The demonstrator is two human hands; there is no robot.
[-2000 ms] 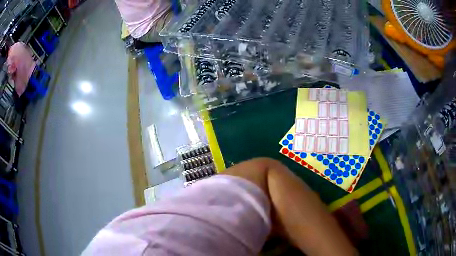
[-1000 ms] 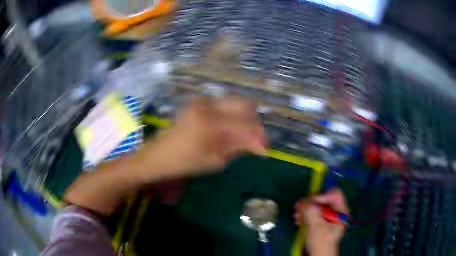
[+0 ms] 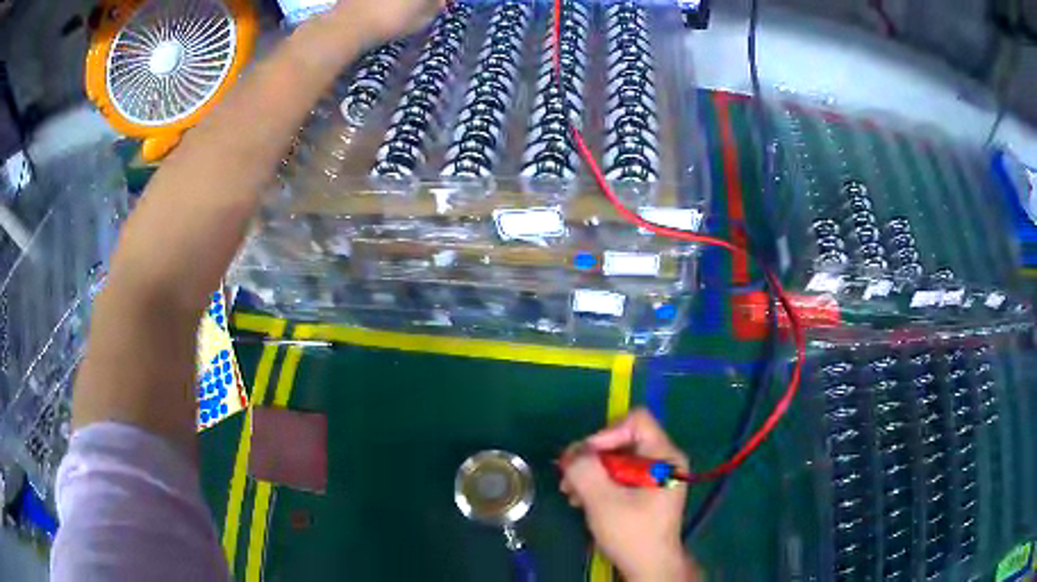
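Note:
My right hand (image 3: 629, 500) is at the lower middle, closed around the red test probe (image 3: 632, 470) with its blue end toward the right. The round metal contact base (image 3: 495, 488) lies on the green mat just left of that hand, not touching it, with a dark blue lead joined at its lower edge. My left arm reaches up across the left side. My left hand (image 3: 392, 14) is at the top edge, partly cut off, over the back of the clear tray (image 3: 455, 205) with rows of shiny round components. Its fingers and anything in them cannot be made out.
An orange fan (image 3: 166, 59) stands at the back left. A dot-sticker sheet (image 3: 217, 381) and a reddish-brown patch (image 3: 288, 449) lie at left. The red lead and a dark cable run down right of the tray stack, past a red block (image 3: 785, 315). More component trays (image 3: 910, 455) are at right.
The view has swung from the left side and floor to the mat and trays. My left hand has moved up to the back of the tray. My right hand still holds the probe.

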